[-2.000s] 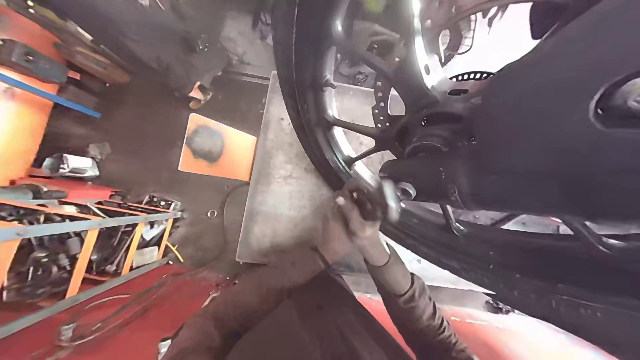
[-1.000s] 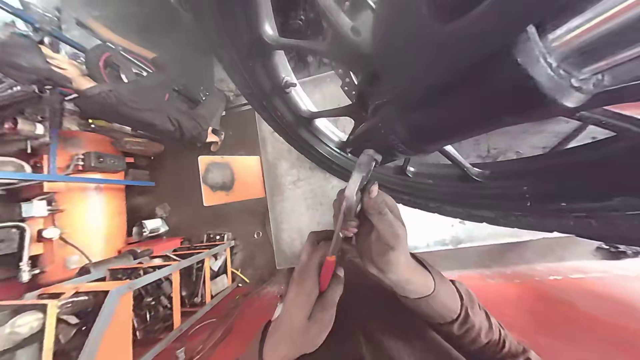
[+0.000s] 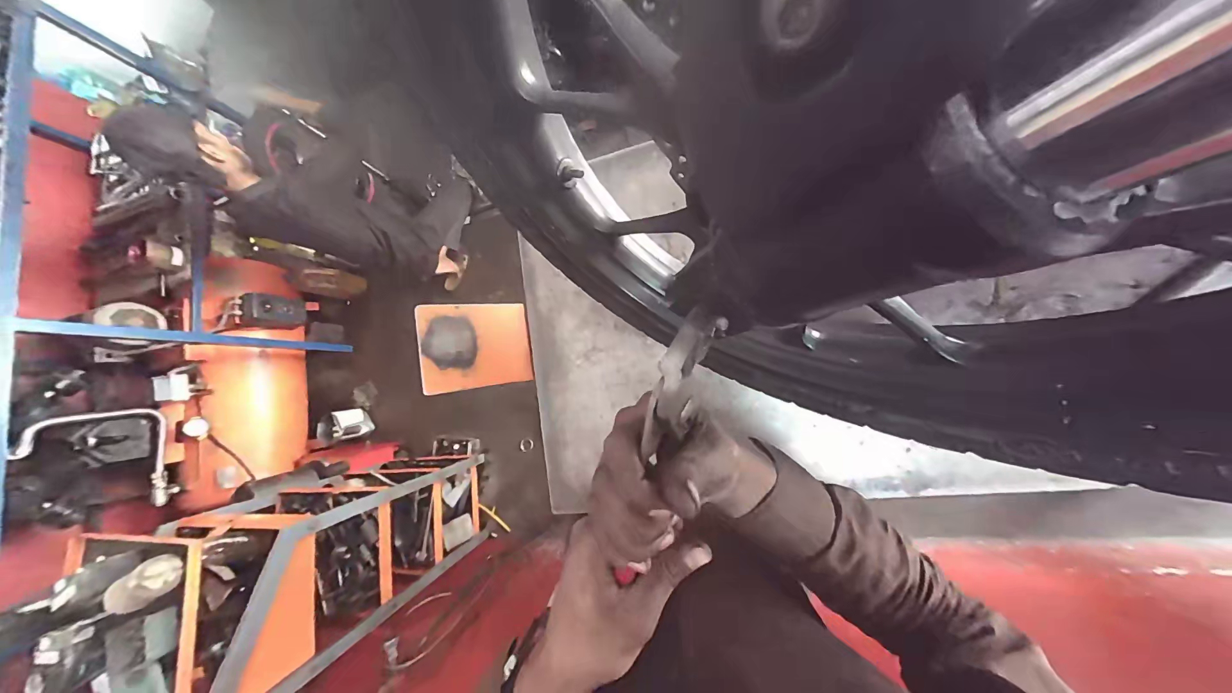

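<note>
Low in the middle, my left hand (image 3: 626, 568) is closed around a hand tool's red handle, of which only the red end shows. My right hand (image 3: 707, 467) grips a metal tool (image 3: 685, 351), which looks like a wrench or pliers; its exact kind is unclear. My hands touch each other. The tool's upper end meets the dark underside of the axle end at a motorcycle wheel (image 3: 568, 173). Above and to the right is the dark fork leg or swingarm (image 3: 818, 192). The tire (image 3: 866, 404) curves below it.
An orange and grey metal rack (image 3: 298, 539) of tools and parts stands at the lower left, by an orange tank (image 3: 250, 414). An orange plate (image 3: 481, 346) lies beside a grey metal platform (image 3: 587, 385). Another person in dark clothing (image 3: 337, 217) is at the upper left.
My left hand has moved up against my right hand, and the red-handled tool is now mostly hidden. The tool in my right hand remains at the axle area.
</note>
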